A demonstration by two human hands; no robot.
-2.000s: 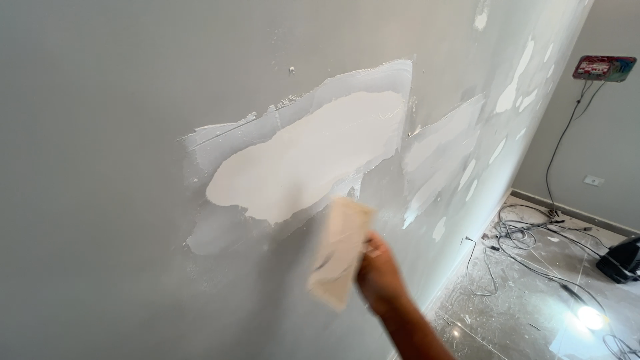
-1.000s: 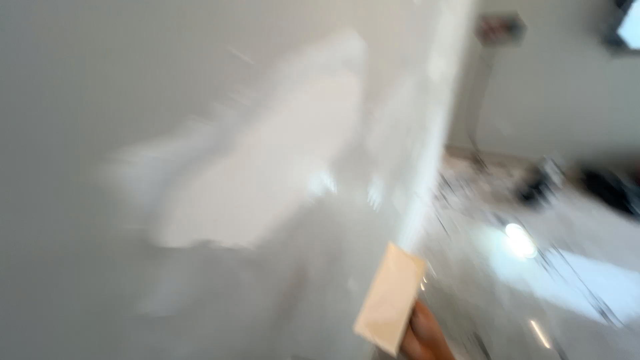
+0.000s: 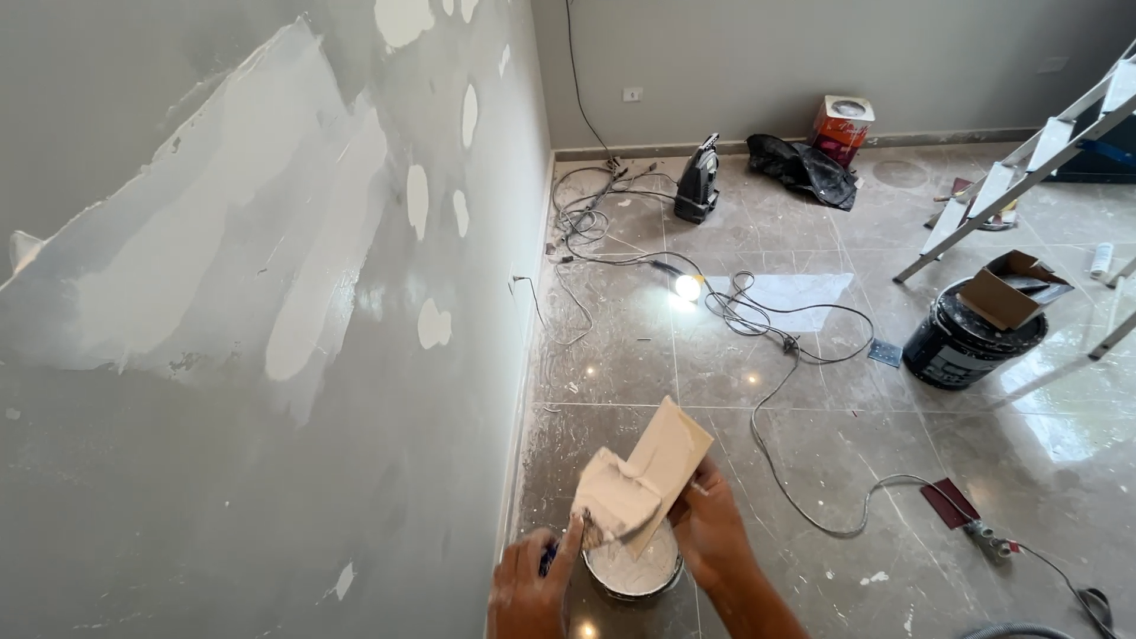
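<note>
My right hand (image 3: pixel 710 515) grips a flat cream-coloured spreader (image 3: pixel 670 453), tilted and smeared with filler. In my left hand (image 3: pixel 537 568) is a putty knife (image 3: pixel 587 525); a thick load of pale filler (image 3: pixel 617 493) covers most of its blade, which meets or overlaps the spreader. Below both tools an open round tub of filler (image 3: pixel 632 568) stands on the floor. To the left, the grey wall (image 3: pixel 399 497) bears a broad pale filler patch (image 3: pixel 160 266) and several smaller spots.
Cables (image 3: pixel 799 311) and a lit lamp (image 3: pixel 688 287) lie on the tiled floor. A black bucket (image 3: pixel 954 342) carries a cardboard box (image 3: pixel 1003 293), near an aluminium stepladder (image 3: pixel 994 191). Farther back are a black pressure-washer-like machine (image 3: pixel 698 182), a dark plastic sheet (image 3: pixel 803 169) and a red-and-white can (image 3: pixel 841 129).
The view has swung right and down to the floor. My right hand has moved from the wall patch to above the tub; my left hand has come into view with the loaded knife.
</note>
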